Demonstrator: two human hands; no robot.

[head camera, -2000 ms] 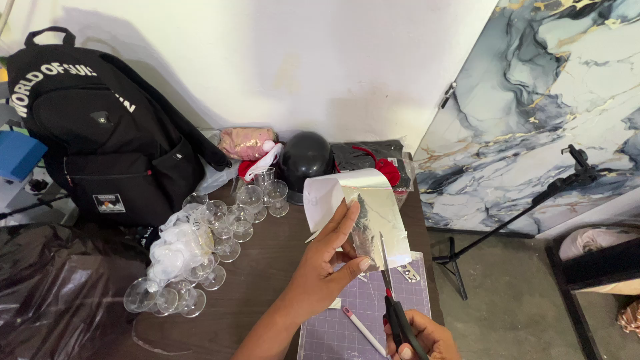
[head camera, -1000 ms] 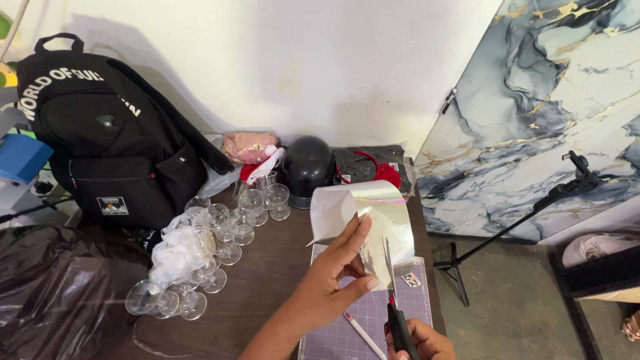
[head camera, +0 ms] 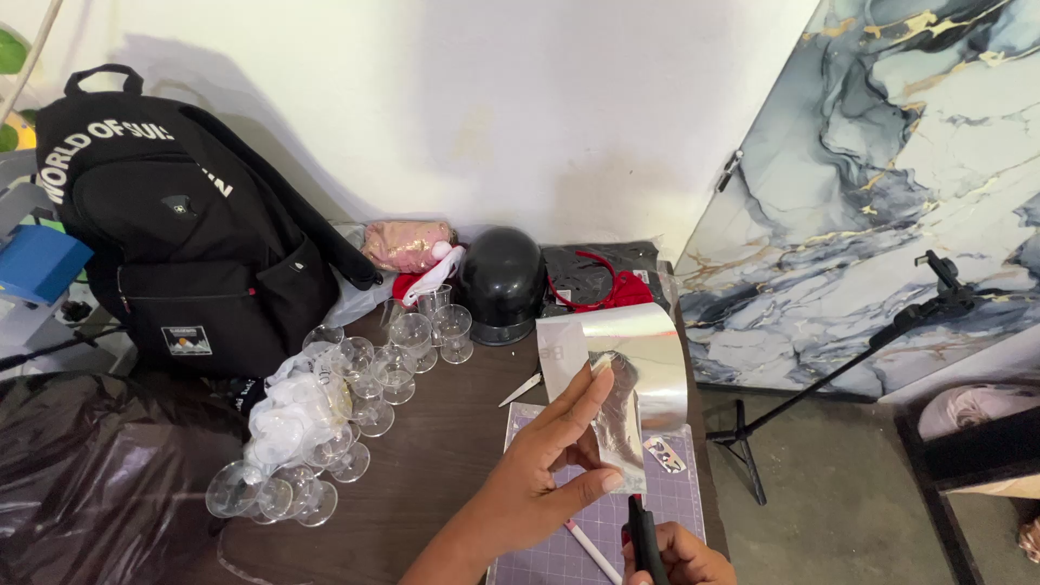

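Note:
My left hand pinches a curled sheet of shiny silver foil-like film between fingers and thumb, above a purple gridded cutting mat. At the lower edge of the view, my right hand grips the black handles of a pair of scissors. Their blades are mostly hidden at the sheet's lower edge. A white pen-like tool lies on the mat below my left hand. Beside the sheet, a small printed sticker rests on the mat.
Stemmed clear glasses and white translucent wrapping stand left on the dark wooden table. Behind are a black backpack, a black helmet and a red headband. A black tripod stand rises beyond the right edge.
The sheet and my left hand have turned, so the held part shows more upright. My right hand with the scissors has moved slightly down, and the blades show less than before.

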